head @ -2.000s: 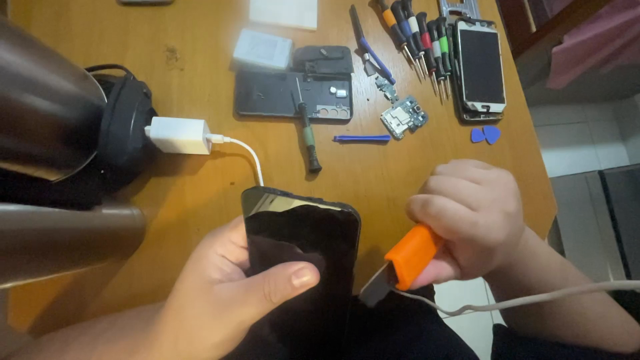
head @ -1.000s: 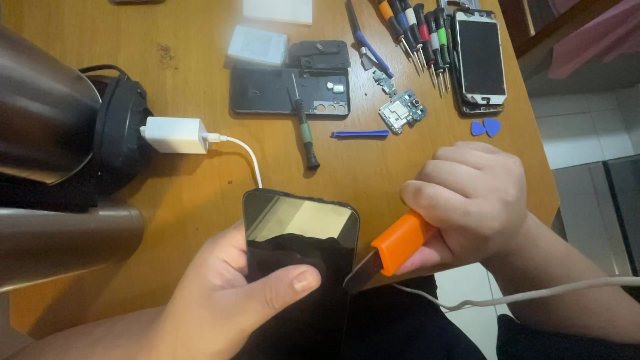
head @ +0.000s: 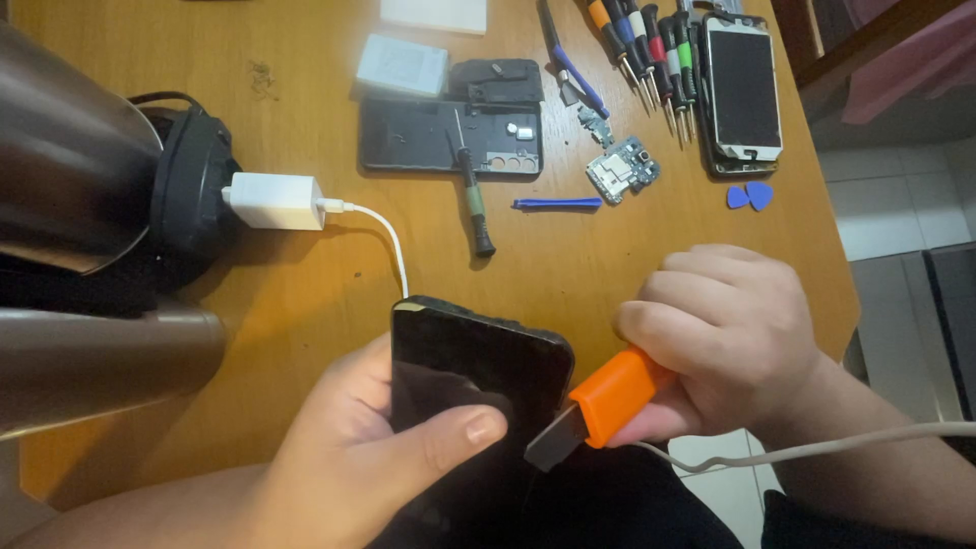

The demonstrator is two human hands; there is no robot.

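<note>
My left hand (head: 381, 442) grips a black smartphone screen (head: 473, 366), thumb across its dark glass and the fingers behind. My right hand (head: 717, 343) is closed around an orange-handled blade tool (head: 618, 396). Its flat metal blade points down and left beside the phone's right edge; whether it touches the phone cannot be told. Beyond the hands lie an opened black phone housing (head: 419, 137) with a precision screwdriver (head: 473, 198) across it, a blue plastic pry tool (head: 557, 204) and a phone circuit board (head: 621, 169).
Several precision screwdrivers (head: 648, 53) lie beside a white-framed phone (head: 741, 91), with blue opening picks (head: 759, 196) below. A white charger (head: 276, 201) with a white cable is plugged in at left, near a large metal cylinder (head: 69, 152). A pale cable (head: 823, 444) passes under my right wrist.
The phone's top has tilted, and the bright reflection on its glass has shrunk to a corner. The blade stays close to the phone's right edge.
</note>
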